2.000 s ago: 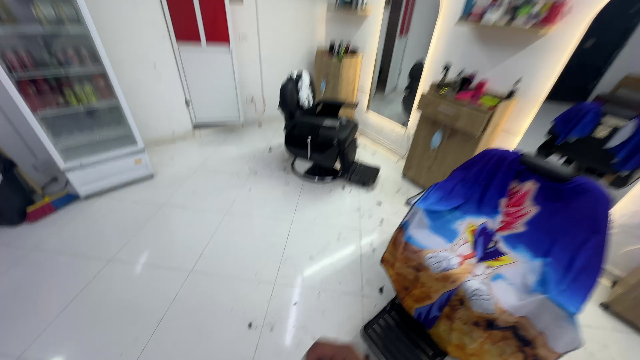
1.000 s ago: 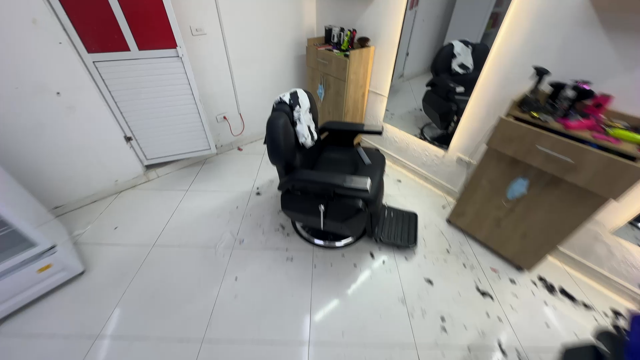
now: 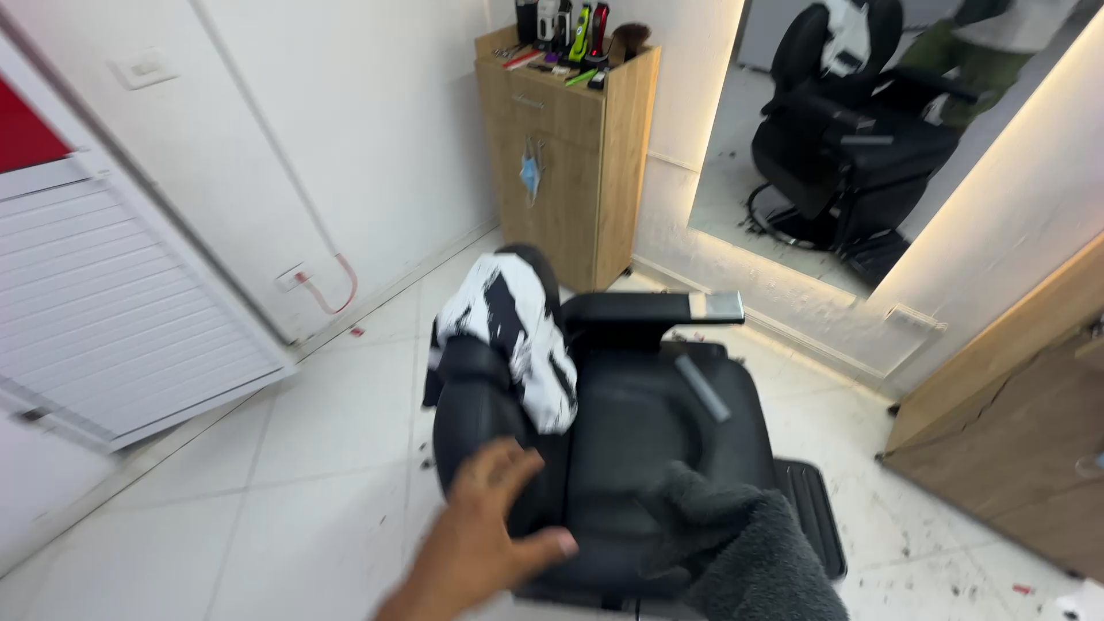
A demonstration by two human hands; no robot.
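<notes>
My left hand (image 3: 483,526), fingers apart with nothing between them, reaches over the backrest (image 3: 474,405) of a black barber chair. A grey towel (image 3: 759,552) hangs over the right side of the chair's seat (image 3: 638,431) and covers my right hand, so its grip is hidden. A black-and-white cloth (image 3: 517,336) is draped over the top of the chair back. On the seat lies a flat grey strip (image 3: 703,388), perhaps a comb. The far armrest (image 3: 655,308) has tape near its front end.
Behind the chair, a wooden cabinet (image 3: 552,172) bears hair clippers (image 3: 580,34) and a brush (image 3: 631,36). A lit wall mirror (image 3: 802,172) is to its right. A white door (image 3: 129,302) stands left, another wooden cabinet (image 3: 1009,405) right. Hair clippings dot the tiled floor (image 3: 336,526).
The view has moved up to the black chair. My left hand and the grey towel have come into view over it; the printed blue cape seen earlier is out of view.
</notes>
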